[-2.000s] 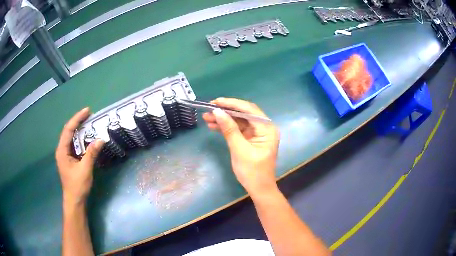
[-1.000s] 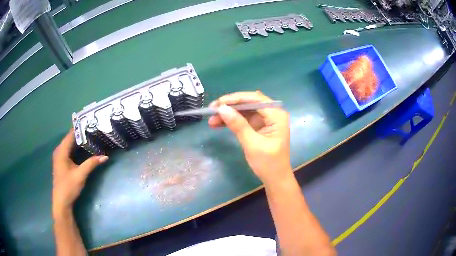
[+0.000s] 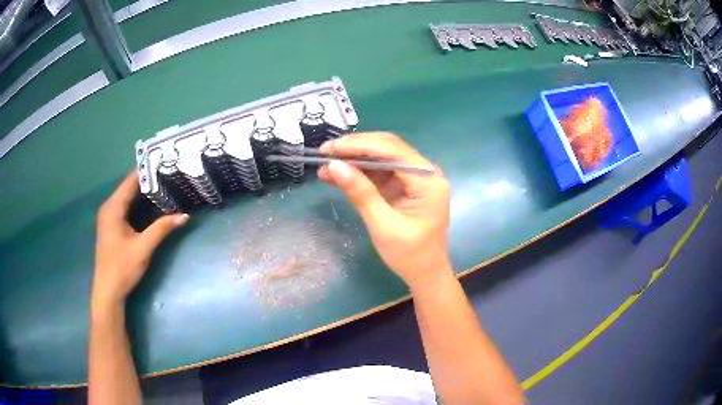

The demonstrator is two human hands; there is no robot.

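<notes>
A stack of grey comb-shaped metal plates [image 3: 237, 134] lies on the green bench, its dark layered edges facing me. My left hand [image 3: 131, 237] is at the stack's left end, thumb in front and fingers partly hidden behind the corner. My right hand [image 3: 392, 206] holds silver tweezers [image 3: 372, 164] like a pen. The two prongs are apart and their tips are at the front lobes right of the stack's middle. I cannot tell whether they grip anything. A scattered patch of hair-thin orange-copper pieces [image 3: 289, 265] lies in front of the stack.
A blue bin [image 3: 564, 162] with an orange fluffy mass [image 3: 587, 134] stands at the right. A single plate [image 3: 483, 37] lies at the back, another [image 3: 582, 33] farther right, near a small white item [image 3: 575, 60]. Metal rails run behind. A blue stool [image 3: 653, 202] stands below the bench edge.
The view has shifted. The tweezers have moved from the stack's top right lobe down to its front edges, and their prongs now show apart. My left fingers have slid down from the top plate.
</notes>
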